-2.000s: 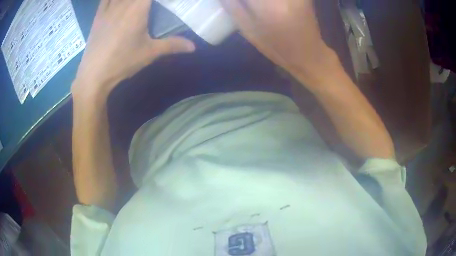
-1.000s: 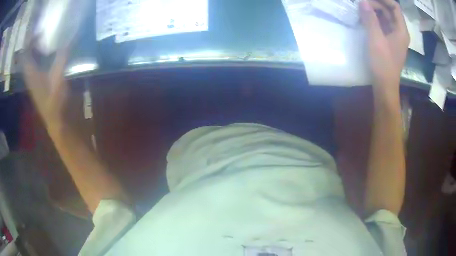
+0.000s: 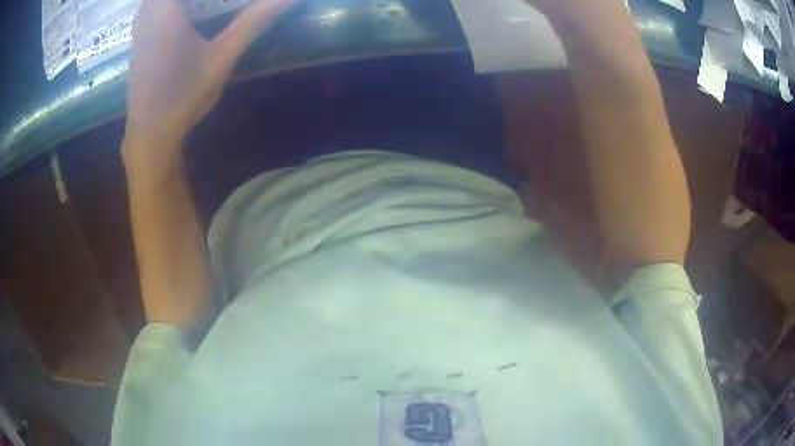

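My left hand (image 3: 174, 78) is over the green bench at the upper left, thumb spread to the right, its fingers cut off by the top edge. A strip of white printed paper or box (image 3: 209, 9) shows between thumb and fingers; a grip cannot be made out. My right hand (image 3: 584, 9) is at the top edge, its fingers out of the picture. A plain white sheet or flap (image 3: 514, 39) lies beside it, reaching over the bench edge. Printed label sheets (image 3: 91, 35) lie on the bench left of my left hand.
The rounded bench edge (image 3: 349, 59) crosses the top. White boxes or flaps (image 3: 723, 52) hang over it at the right. Brown panels (image 3: 61, 270) stand below. Crumpled clear wrap (image 3: 750, 383) is at the lower right.
My left hand has come inward from the far left, and the blurred white thing at it no longer shows clearly. My right hand and the white sheet now sit higher and further left in view.
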